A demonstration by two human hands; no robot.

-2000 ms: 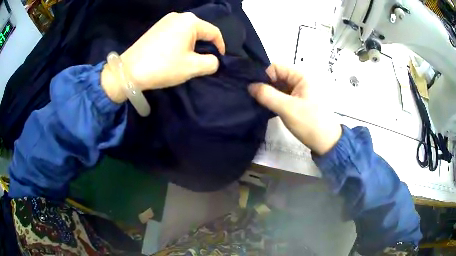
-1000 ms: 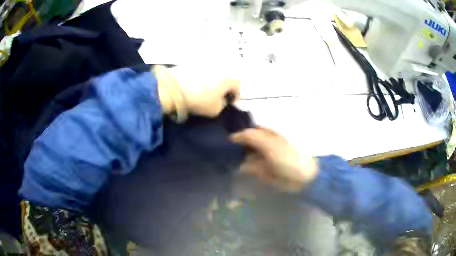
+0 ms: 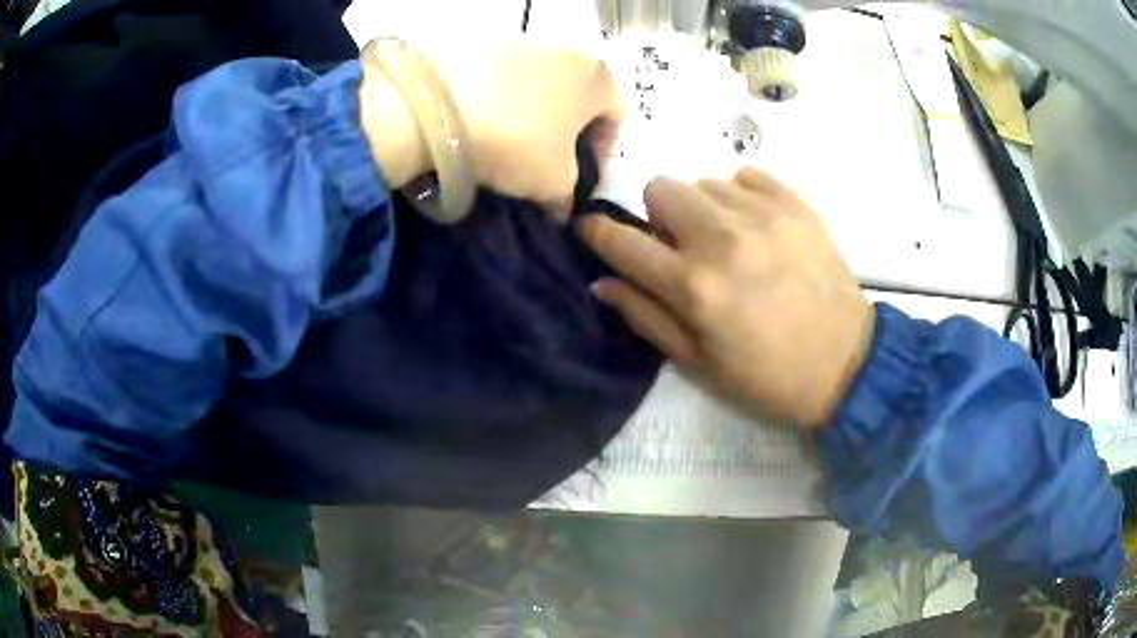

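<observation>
The dark navy garment (image 3: 461, 361) covers the left of the white machine table and hangs over its front edge. My left hand (image 3: 518, 119), with a pale bangle at the wrist, grips the garment's edge near the middle of the view. My right hand (image 3: 748, 287) pinches the same edge between thumb and fingers, just right of and below my left hand. A narrow dark fold (image 3: 589, 168) sticks up between the hands. The hands are in front of the sewing machine's head, and the fold is not under it.
The white machine arm (image 3: 997, 31) crosses the upper right, with a black-and-white knob (image 3: 768, 50) at the head. Black shears (image 3: 1029, 249) lie on the right beside a yellow-tan piece (image 3: 994, 94). A printed ruler (image 3: 711, 459) runs along the table's front edge.
Both hands came down and together with the garment's edge, then moved up over the table nearer the machine head. The garment's front part now lies on the table edge. The view has shifted.
</observation>
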